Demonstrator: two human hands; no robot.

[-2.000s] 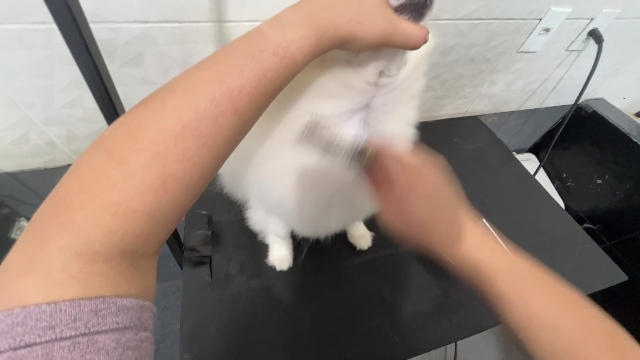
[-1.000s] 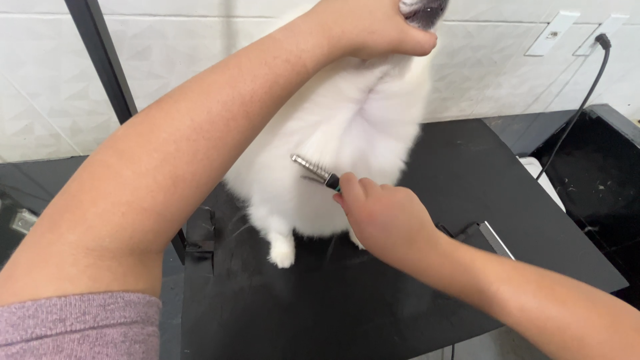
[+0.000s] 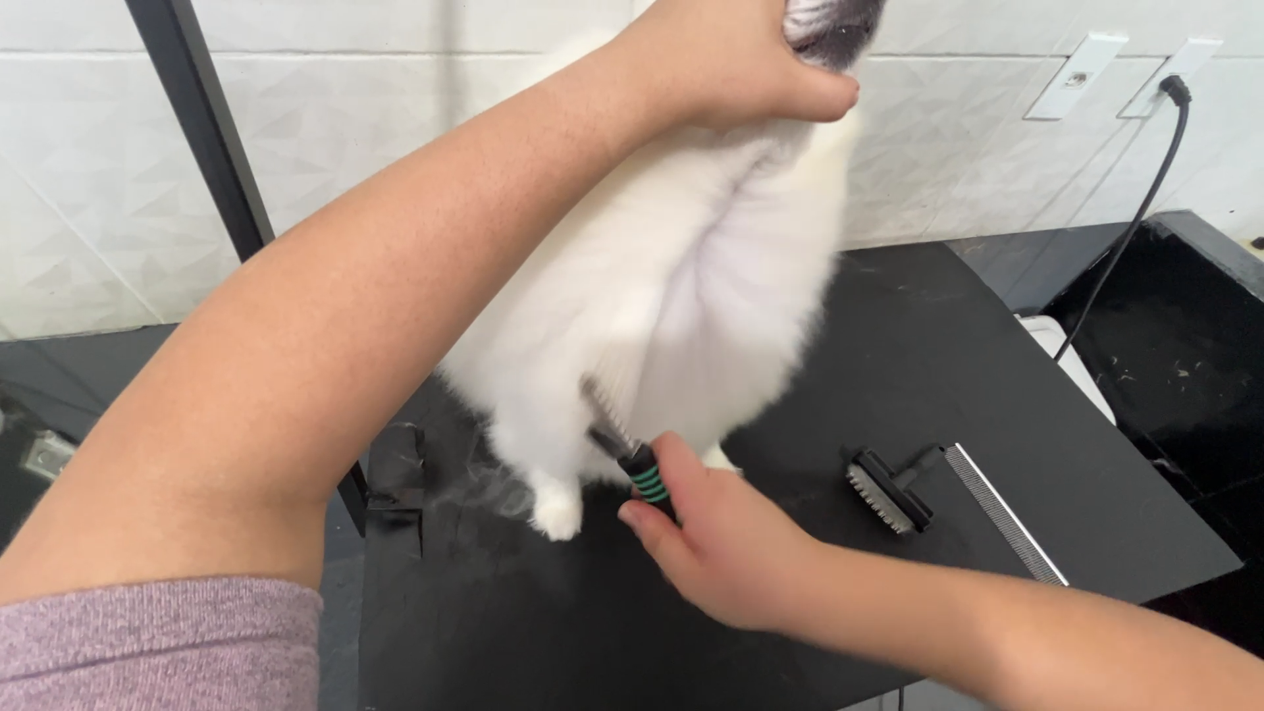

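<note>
A fluffy white dog [image 3: 731,296] is upright on a black grooming table [image 3: 553,632], its dark muzzle at the top edge of the view. My left hand [image 3: 750,74] grips the dog around the muzzle and jaw, tilting its head up; part of the head is out of view. In my right hand [image 3: 711,533] is a grooming rake [image 3: 642,464] with a black and green handle, its metal teeth against the fur above a front leg. The tool's head is slightly blurred.
A slicker brush [image 3: 889,491] and a metal comb [image 3: 1007,518] lie at the table's right. A black post [image 3: 202,128] rises at the left. Behind are a tiled wall and an outlet with a plugged cable [image 3: 1136,222]. Loose hair lies near the paw.
My right hand and the rake have moved down the dog's chest to just above a front leg. The slicker brush has come into sight. My left hand keeps its hold on the muzzle.
</note>
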